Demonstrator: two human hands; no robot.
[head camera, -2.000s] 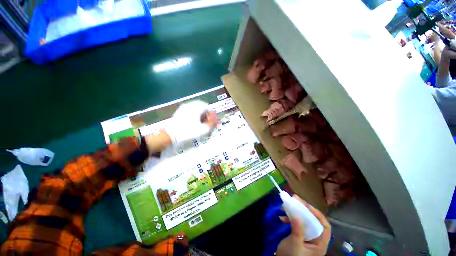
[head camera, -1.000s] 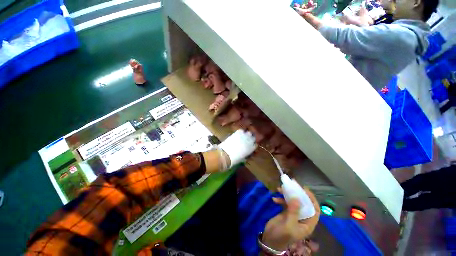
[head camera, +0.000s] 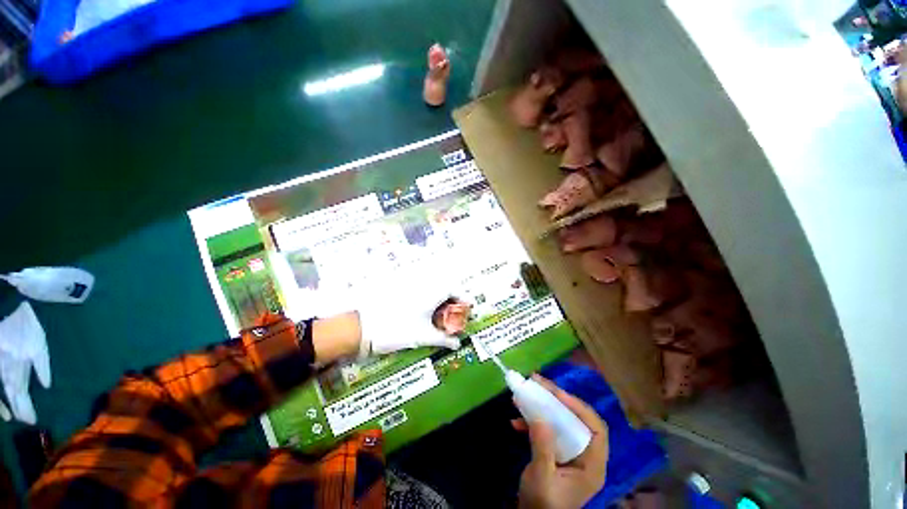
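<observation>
My left hand (head camera: 403, 323), in a white glove, holds a pink moulded part (head camera: 453, 316) over the printed sheet (head camera: 239, 288), its end facing right. The glove blends into the bright glare on the sheet. My bare right hand (head camera: 565, 467) holds a white squeeze bottle (head camera: 552, 418). Its thin nozzle points up and left, a little below and right of the part; I cannot tell whether they touch. Another pink part (head camera: 436, 78) is alone on the green surface beyond the sheet.
A carton (head camera: 517, 189) full of pink parts sits inside the grey housing (head camera: 796, 189) at right. A blue bin (head camera: 149, 35) holding pale pieces is at upper left. A spare white bottle (head camera: 55, 284) and a flat white glove (head camera: 22, 358) lie at far left.
My left hand has moved from the carton's edge back over the sheet and now shows a pink part. The bottle stays in my right hand. The view has shifted, bringing the spare bottle and glove back.
</observation>
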